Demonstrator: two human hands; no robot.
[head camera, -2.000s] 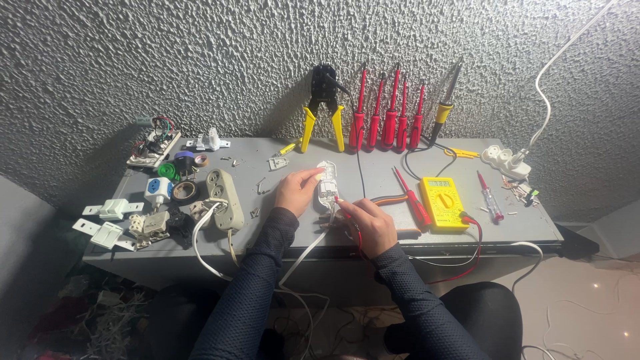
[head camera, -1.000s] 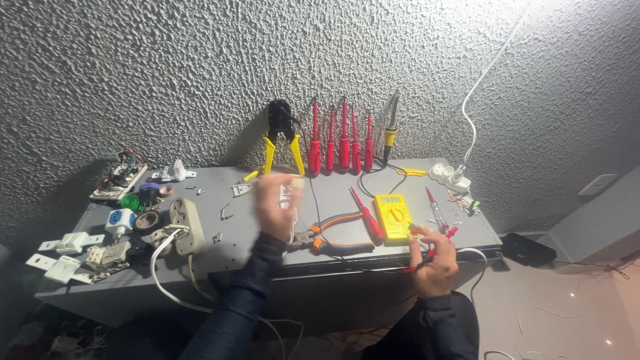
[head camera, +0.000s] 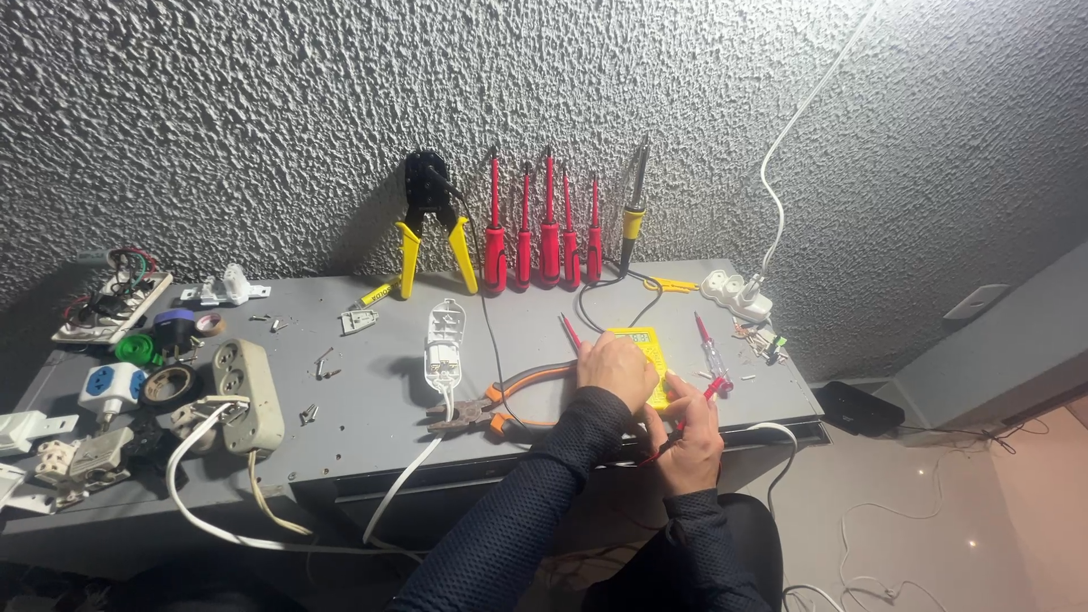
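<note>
My left hand rests over the yellow digital multimeter, its fingertips hidden at the meter's face. Against the meter's lower right edge, my right hand holds a red test probe with its lead trailing down. Left of my hands, combination pliers with orange and black handles lie spread. Behind the jaws sits an opened white socket housing with a white cable running from it. A red screwdriver lies partly under my left hand. A clear-handled tester screwdriver lies to the right.
Along the wall stand a crimping tool, several red screwdrivers and a soldering iron. Sockets, plugs and black tape crowd the left, beside a beige power strip. A white power strip is at back right. Loose screws lie about.
My left hand has moved right from the white socket housing to the multimeter. My right hand, beside the housing two seconds ago, is now at the meter as well. The view has shifted.
</note>
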